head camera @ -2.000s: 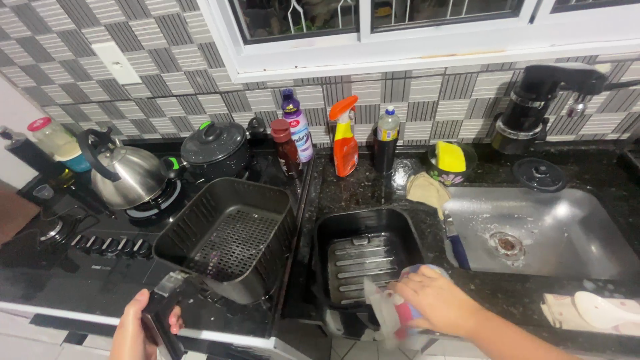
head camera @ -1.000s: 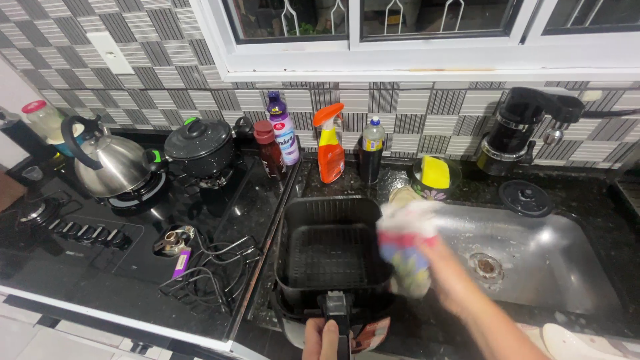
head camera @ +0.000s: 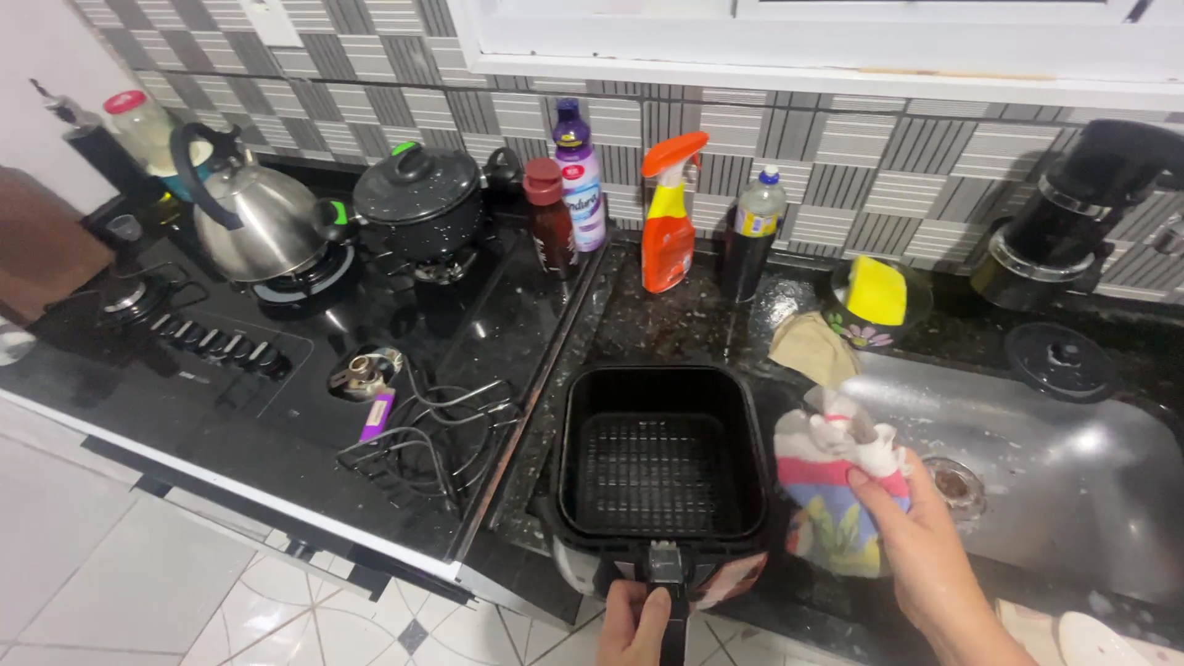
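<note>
My left hand (head camera: 636, 618) grips the black handle of an air fryer basket (head camera: 662, 453), at the lower middle of the view. The basket, with its grid floor, sits inside the air fryer drawer (head camera: 578, 560) by the counter's front edge. Just right of it, my right hand (head camera: 916, 536) holds a bunched, colourful cloth (head camera: 837, 490) between thumb and fingers, over the counter beside the sink.
Left is a gas cooktop (head camera: 231, 407) with a steel kettle (head camera: 264, 217), a black pot (head camera: 421, 194) and loose grates (head camera: 444, 435). A spray bottle (head camera: 668, 222) and dark bottle (head camera: 751, 240) stand by the wall. The steel sink (head camera: 1064, 472) lies right, below a sponge (head camera: 877, 289).
The basket has moved right from over the cooktop into the drawer, my left hand going with it on the handle. My right hand and the cloth have left the drawer and are now right of it.
</note>
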